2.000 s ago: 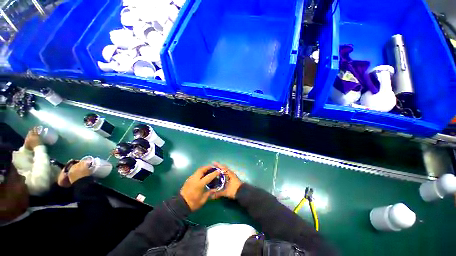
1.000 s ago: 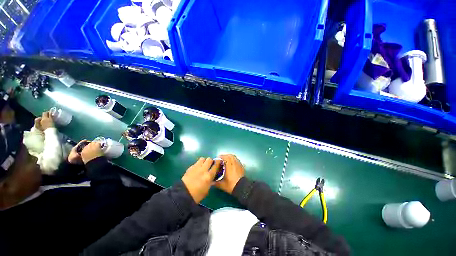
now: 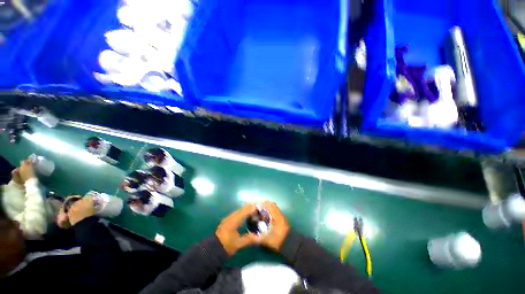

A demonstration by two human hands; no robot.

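The frame is blurred. My left hand and my right hand hold a camera unit between them over the bench, close to my body. Its dark round face with shiny dots points up, and my fingers curl around its sides and hide most of the body. Several part-assembled camera units, white with dark and coppery open ends, lie grouped to the left of my hands. Another such unit lies apart, farther left.
Yellow-handled nippers and white domed units lie on the green bench at right. Blue bins stand above; white shells fill one, purple cloth lies in another. Co-workers' hands hold white housings at left.
The view has shifted, so the bench and bins sit differently in the picture. My hands have turned the unit so that its dark face shows more fully between my fingers.
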